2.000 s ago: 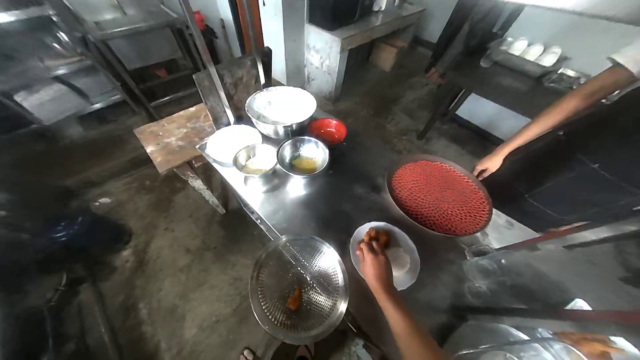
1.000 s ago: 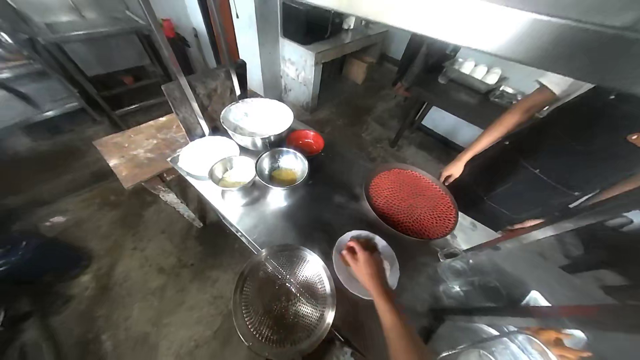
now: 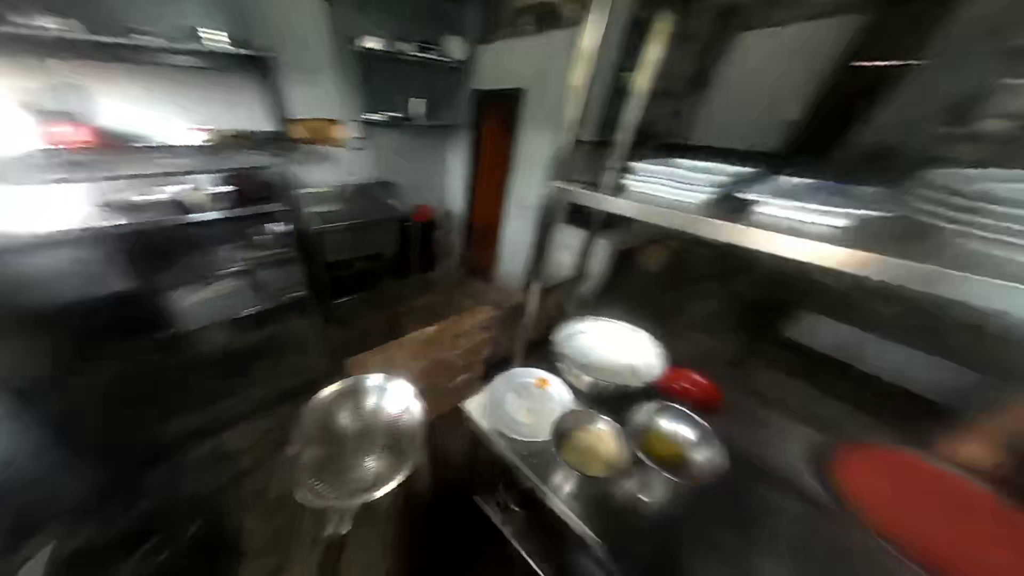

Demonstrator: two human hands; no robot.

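Neither of my hands shows in this blurred head view. A perforated metal colander (image 3: 358,440) is at the lower left, beyond the edge of the metal table (image 3: 552,496); its handle points down, and what supports it is hidden. A white plate (image 3: 524,412) with a small orange piece on it lies near the table's far left corner. Beside it are a small metal bowl with pale contents (image 3: 592,448), a metal bowl with yellowish contents (image 3: 668,448), a large bowl of white contents (image 3: 610,352) and a red bowl (image 3: 692,388).
At the lower right, another person's blurred hand (image 3: 980,440) is beside a round red tray (image 3: 928,504). A metal shelf (image 3: 760,240) with stacked plates runs above the table. A wooden bench (image 3: 432,352) stands behind the colander. More shelving (image 3: 144,216) lines the left.
The view has swung up and left. The colander, earlier beside the table's near edge, is now out past its far left corner. The hand at the white dish has left view.
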